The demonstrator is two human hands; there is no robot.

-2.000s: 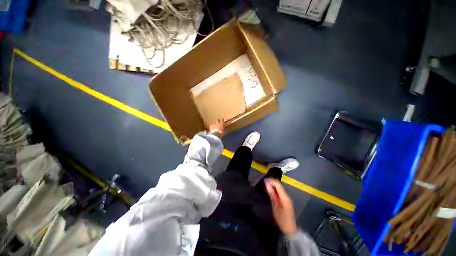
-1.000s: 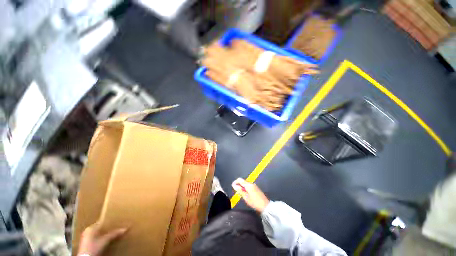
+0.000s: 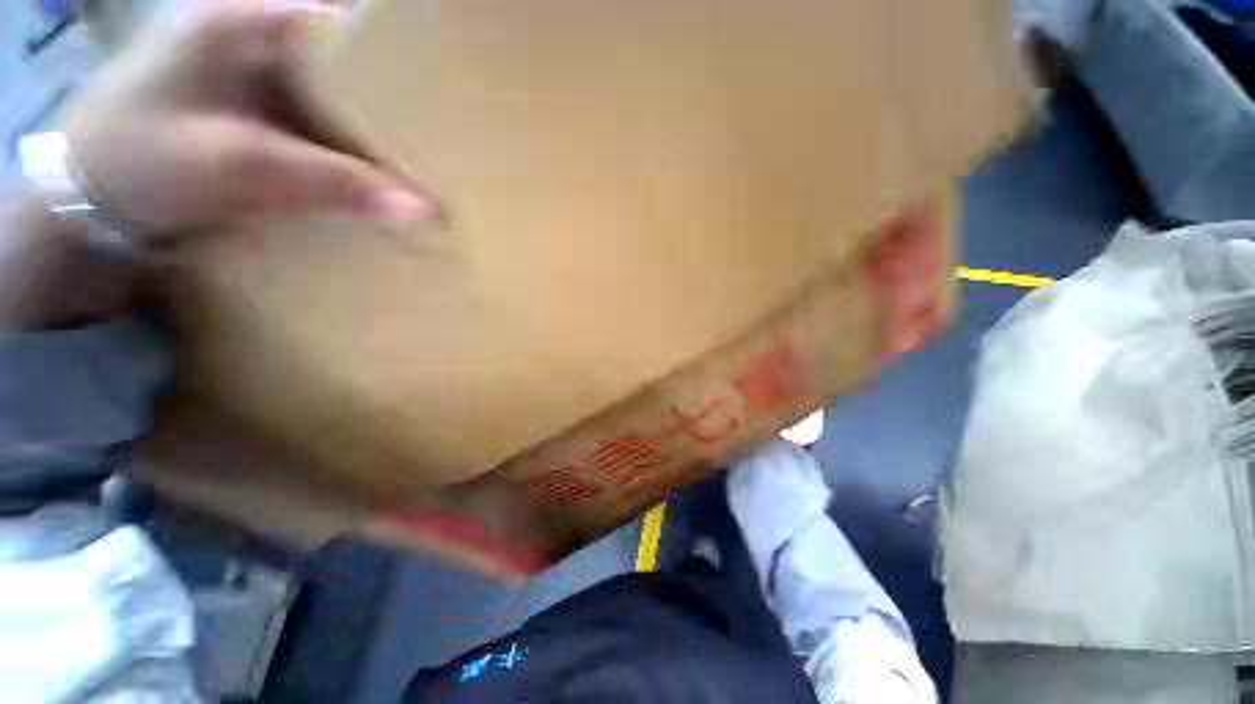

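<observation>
A large brown cardboard carton (image 3: pixel 619 234) with red printing fills the upper middle of the view, raised close to the camera and tilted. My left hand (image 3: pixel 234 151), bare and blurred with a white band at the wrist, grips the carton at its upper left, thumb lying on the near face. My right sleeve (image 3: pixel 812 564), pale, reaches up from the bottom to the carton's lower edge. My right hand is hidden behind the carton. The inside of the carton does not show.
A stack of pale fabric pieces (image 3: pixel 1101 468) stands close at the right. Yellow floor lines (image 3: pixel 1005 277) show on the grey floor. A blurred grey surface (image 3: pixel 1156 103) is at the upper right. Pale cloth (image 3: pixel 90 605) lies at the lower left.
The carton has come up and closer, from the lower left across the middle. My right hand has gone behind it. The view has turned; the blue bins and stool are out of sight.
</observation>
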